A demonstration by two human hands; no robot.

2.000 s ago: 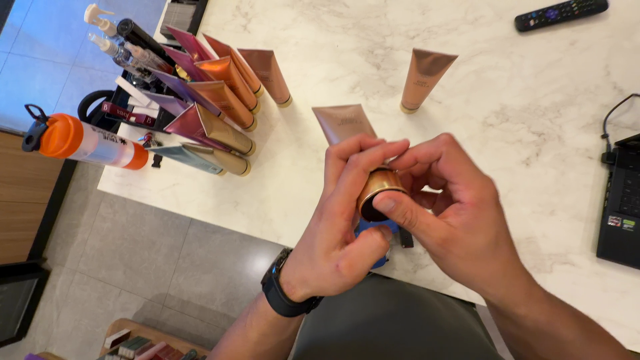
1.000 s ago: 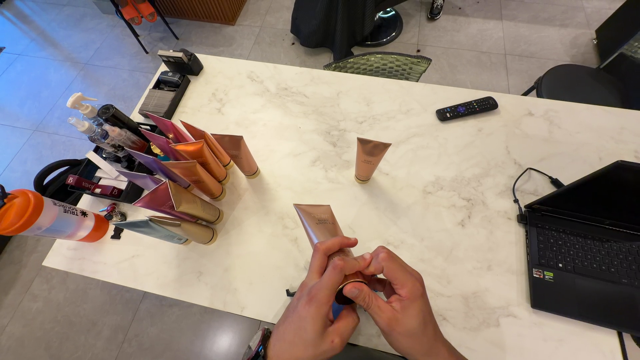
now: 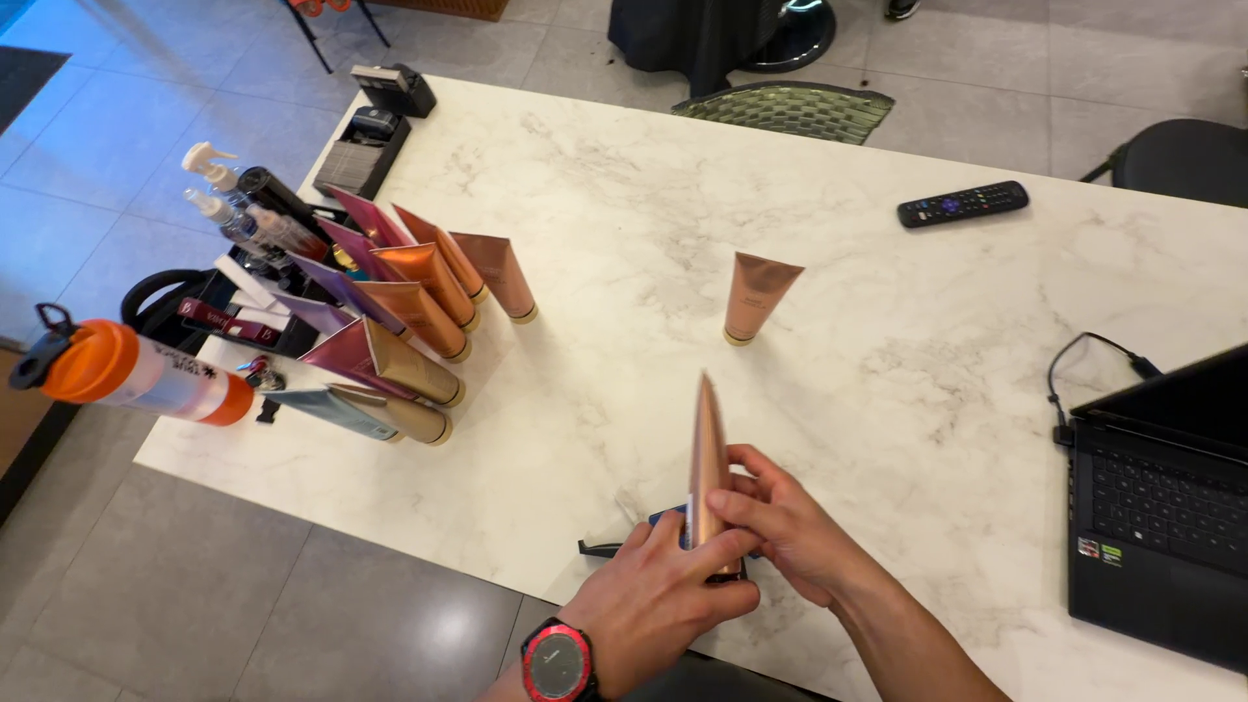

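Observation:
A rose-gold squeeze tube (image 3: pixel 710 458) is held edge-on near the front of the marble-look table. My left hand (image 3: pixel 658 590), with a red-rimmed watch on its wrist, grips the tube's lower, cap end from the left. On the other side my right hand (image 3: pixel 790 526) rests its thumb and fingers against the tube's middle. Beneath the hands lies a partly hidden blue item (image 3: pixel 668 511) and a thin black piece (image 3: pixel 599 550). A similar copper-coloured tube (image 3: pixel 759 297) stands on its cap farther back.
Several upright coloured tubes (image 3: pixel 419 317) crowd the left side, beside spray bottles (image 3: pixel 234 219) and an orange-lidded bottle (image 3: pixel 146 375). A black card holder (image 3: pixel 366 156) sits at the back left corner. A remote control (image 3: pixel 963 205) lies back right; an open laptop (image 3: pixel 1160 526) with a cable stands at the right.
The tube in my hands has turned from its broad face to its narrow edge. The dark round end seen between my fingers earlier is now mostly covered. The view has shifted.

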